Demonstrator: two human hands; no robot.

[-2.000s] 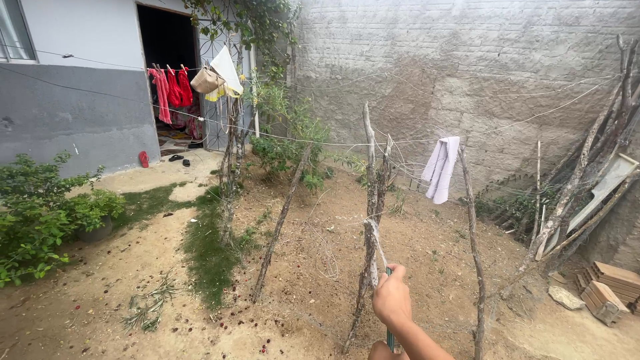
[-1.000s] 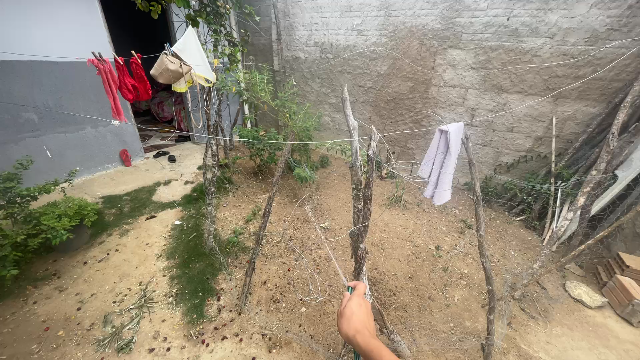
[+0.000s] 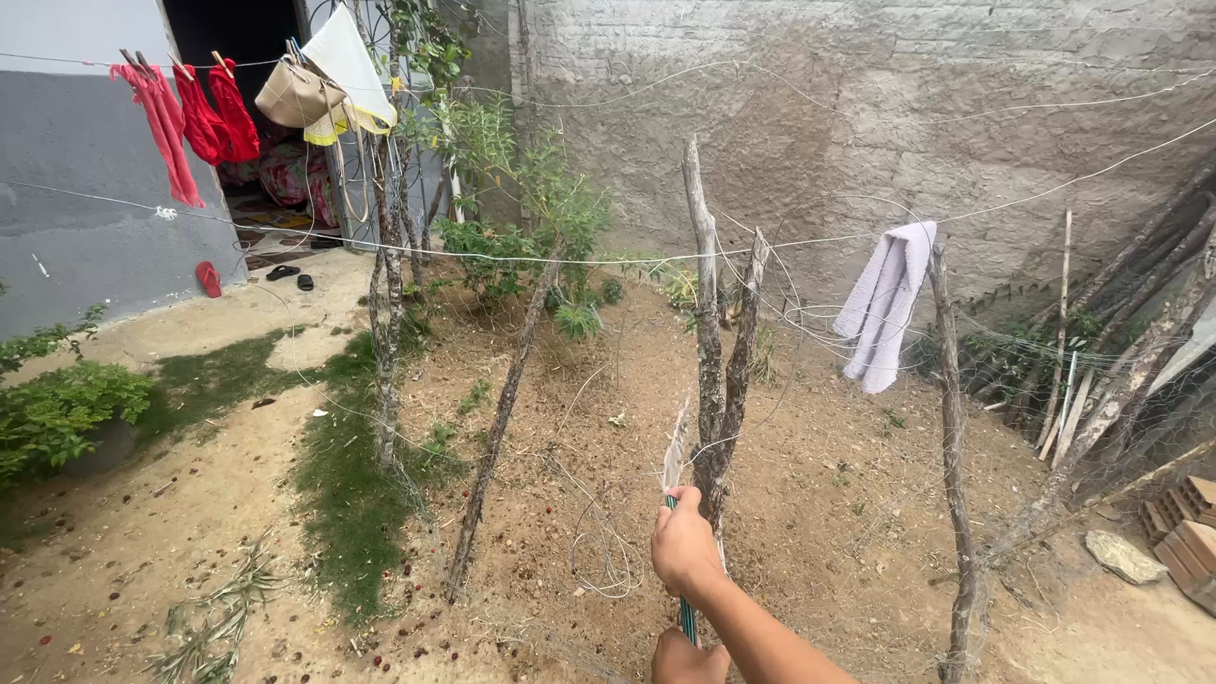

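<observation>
A green striped garden hose (image 3: 687, 617) runs up from the bottom edge, right of centre. My right hand (image 3: 686, 541) grips it near its upper end, the thumb side up. My left hand (image 3: 689, 658) is closed around the hose lower down, partly cut off by the bottom edge. A whitish jet of water (image 3: 675, 446) leaves the hose end just above my right hand. Behind the jet stands a forked wooden post (image 3: 708, 380), with thin wire looped around it. Dry soil (image 3: 570, 456) strewn with small debris lies beyond my hands.
A wire line (image 3: 589, 258) crosses ahead. A lilac towel (image 3: 885, 309) hangs by another post (image 3: 953, 456); red garments (image 3: 228, 114) and a beige bag (image 3: 297, 93) hang at left. Loose wire (image 3: 603, 570) lies on the ground. Hollow bricks (image 3: 1187, 541) and wire netting are at right.
The jet of water pointed up and to the left a second ago and now rises almost straight up from the hose. My left hand, out of sight then, shows at the bottom edge.
</observation>
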